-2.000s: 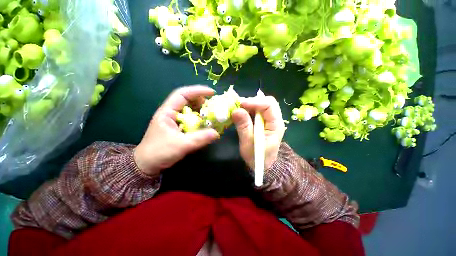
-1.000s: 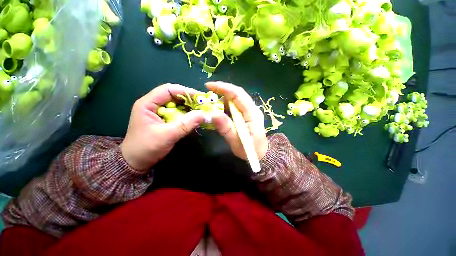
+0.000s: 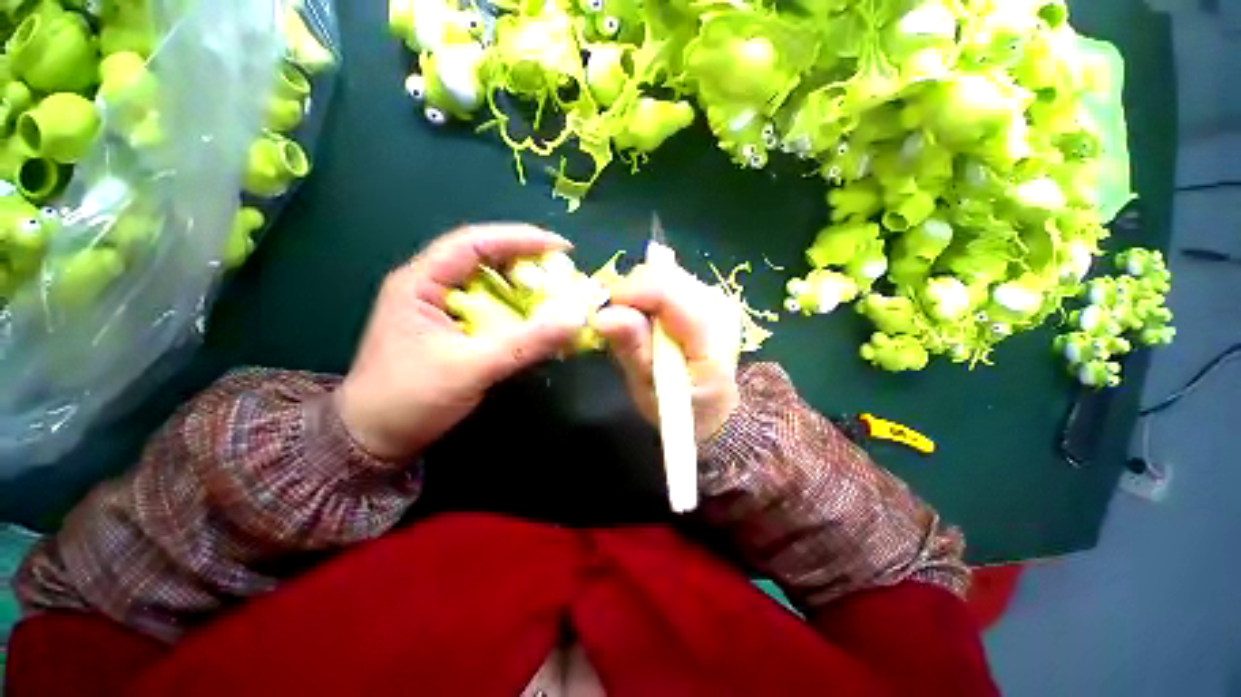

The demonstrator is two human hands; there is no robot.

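My left hand (image 3: 442, 334) holds a lime-green toy figure (image 3: 524, 293) between thumb and fingers, partly hidden by them. My right hand (image 3: 681, 327) holds a trimming knife (image 3: 674, 429) with a long pale cream handle pointing towards me. The knife's dark pointed tip shows above the fingers, off the figure. The right thumb and forefinger are at the figure's right side, where a little flash sticks up. Stringy yellow-green trim scrap (image 3: 750, 324) lies on the table just right of my right hand.
A large heap of untrimmed figures (image 3: 939, 177) spreads over the far side. A clear plastic bag (image 3: 170, 259) of green figures stands at left. Yellow-orange side cutters (image 3: 896, 434) lie at right. A cluster of figures (image 3: 1116, 316) sits at far right beside a flat black slab (image 3: 1082, 425).
The figure's white eyes have turned out of view. The knife has swung more upright, its tip now visible. Scrap beside my right hand was absent in the oldest frame.
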